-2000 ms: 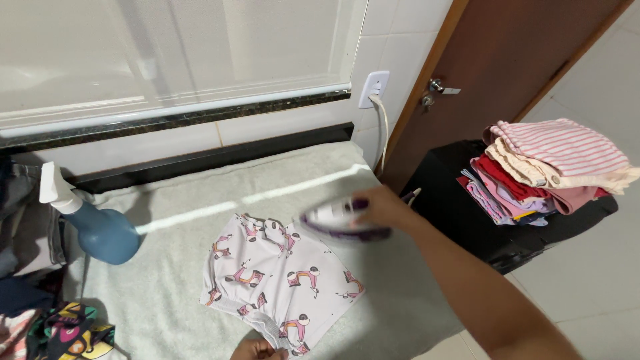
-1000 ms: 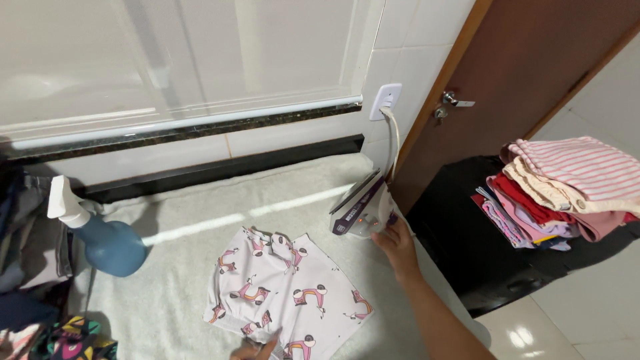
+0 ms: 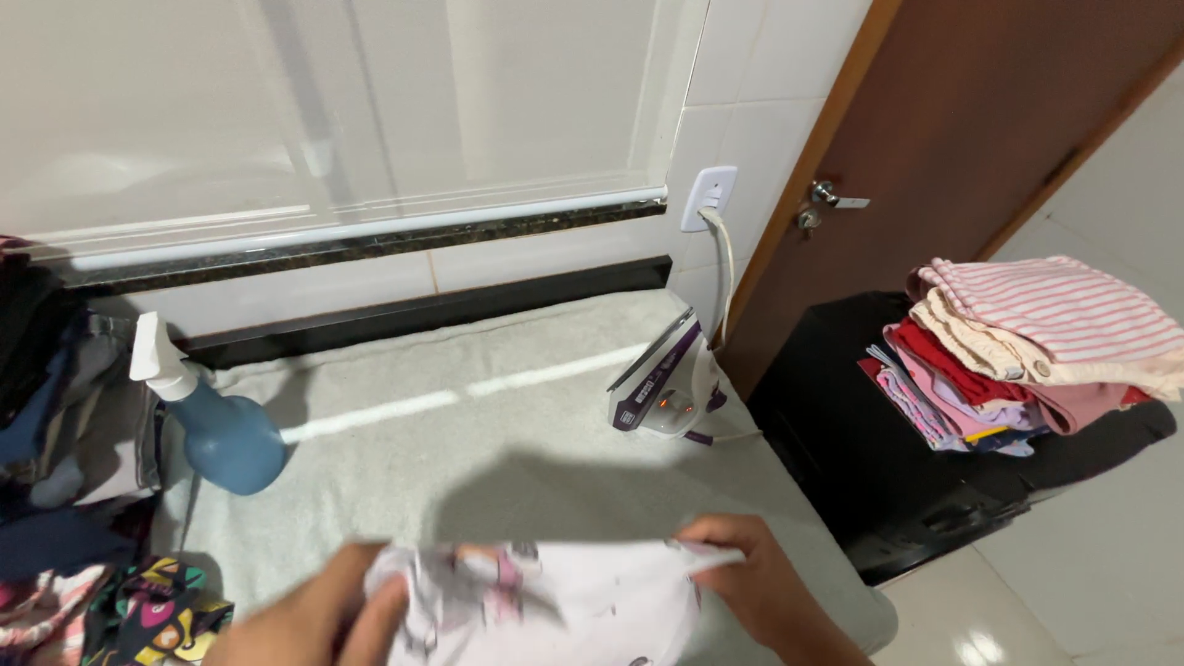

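My left hand (image 3: 324, 610) and my right hand (image 3: 749, 573) each pinch one side of a white printed garment (image 3: 573, 601), stretched between them above the near part of a pale cloth-covered surface (image 3: 388, 481). The garment is blurred, and its lower part is cut off by the view's edge. Beyond my right hand, a white and purple clothes iron (image 3: 661, 384) stands upright on its heel near the far right corner, with small orange lights showing. A blue spray bottle (image 3: 231, 444) with a white trigger head stands at the left.
Dark and patterned clothes (image 3: 83, 407) are heaped along the left edge. At the right, a stack of folded clothes (image 3: 1054, 314) rests on a black piece of furniture (image 3: 832, 462). A white cord (image 3: 729, 277) hangs from the wall outlet (image 3: 710, 199) beside a brown door (image 3: 980, 111).
The iron, held by my right hand before, now stands released at the far right. Both hands now hold the garment, which lay spread on the cloth earlier, lifted between them.
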